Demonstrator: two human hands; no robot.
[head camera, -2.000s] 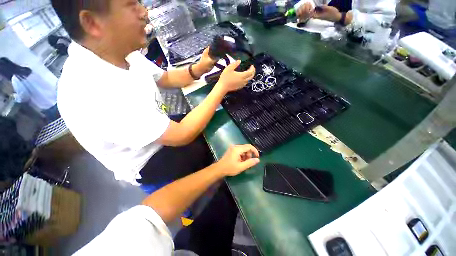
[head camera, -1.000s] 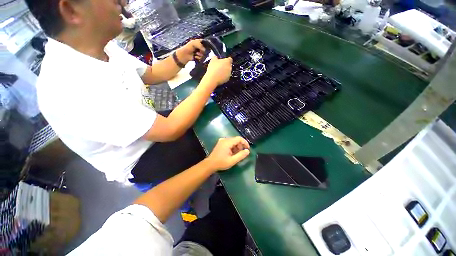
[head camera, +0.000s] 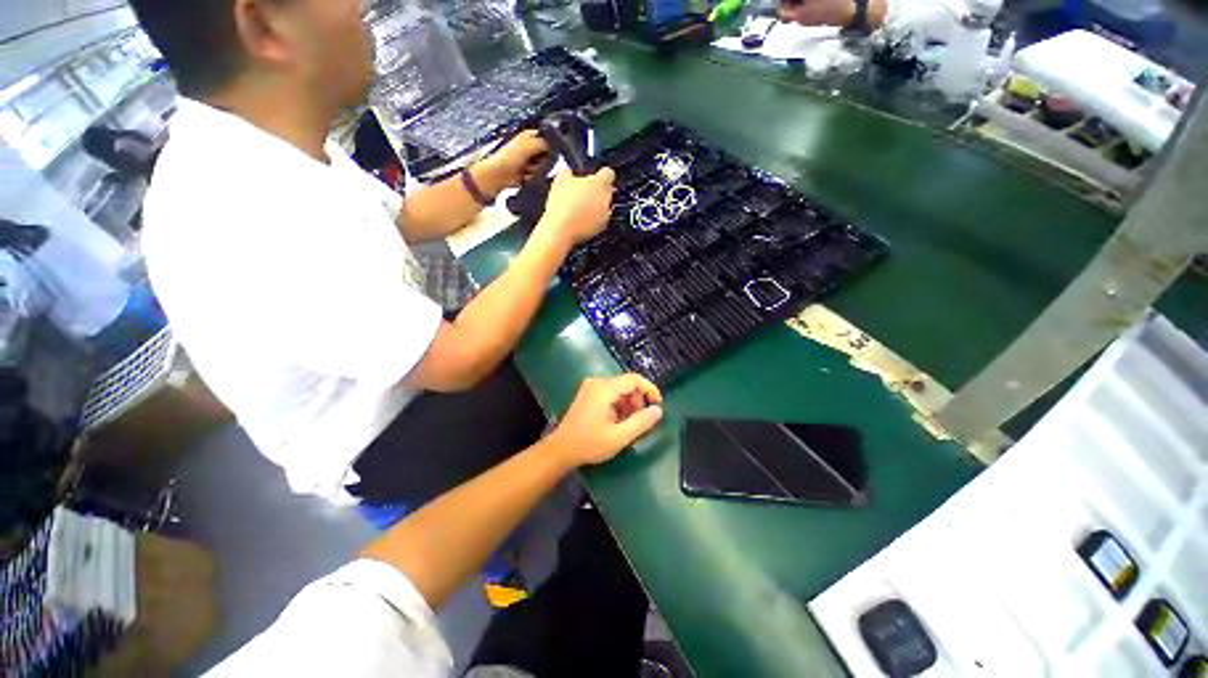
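My left hand (head camera: 612, 417) rests at the green bench's near-left edge, fingers loosely curled and the thumb apart; I see nothing in it. My right hand is out of the picture. A black smartphone (head camera: 771, 461) lies flat just right of my left hand, not touching it. The white foam tray (head camera: 987, 572) is at the lower right. A closed black watch unit (head camera: 897, 638) lies on its near edge. Open watch housings with silver and yellow inside, one of them here (head camera: 1107, 563), another below it (head camera: 1163, 629), sit in its compartments; one more is cut off by the edge.
A co-worker in a white shirt (head camera: 285, 285) sits at the left, both hands on a black object (head camera: 570, 143). A black ribbed tray (head camera: 689, 285) with thin white loops lies on the bench (head camera: 715, 556). A metal post (head camera: 1060, 338) rises at the right. Another person's hands show at the top.
The view has shifted, so the bench things sit differently in the picture. The co-worker's hands have moved with the black object. My left hand stays by the bench edge, fingers still curled.
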